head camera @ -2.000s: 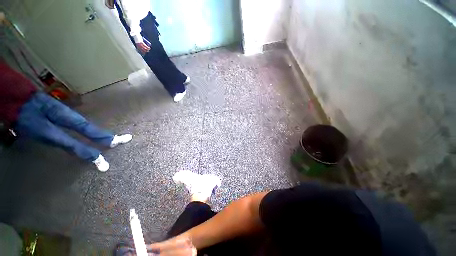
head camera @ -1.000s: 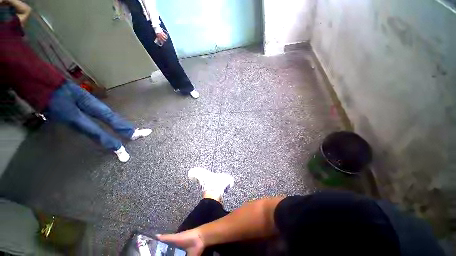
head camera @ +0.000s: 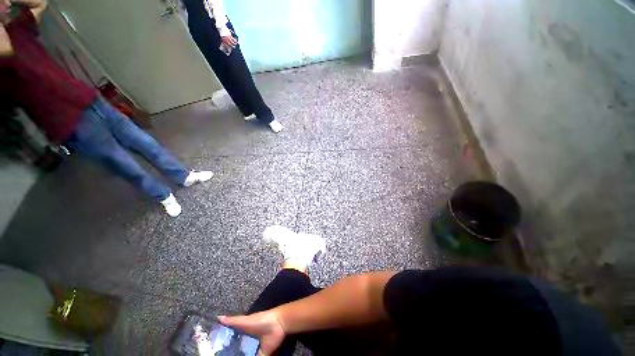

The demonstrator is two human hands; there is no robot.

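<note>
A black smartphone (head camera: pixel 212 339) with a lit screen is at the bottom edge, over the lap. My right hand (head camera: pixel 266 329) holds it from its right side, with the thumb along the top edge; the lower part of the hand and phone is cut off by the frame. My right arm comes in from a black sleeve. Black trousers (head camera: pixel 282 292) and a white shoe (head camera: pixel 296 245) show beyond the phone. My left hand is not in view.
A green bucket (head camera: pixel 480 212) stands by the stained wall (head camera: pixel 557 118) at right. A person in a red top and jeans (head camera: pixel 132 149) stands at left. Another person in dark trousers (head camera: pixel 237 76) stands by the doors. A gold-and-brown box (head camera: pixel 83 309) is on the lower left.
The white cigarette seen over the phone two seconds ago is gone from view. The phone and my right hand show more fully. The view has shifted, and the person in red appears further into it.
</note>
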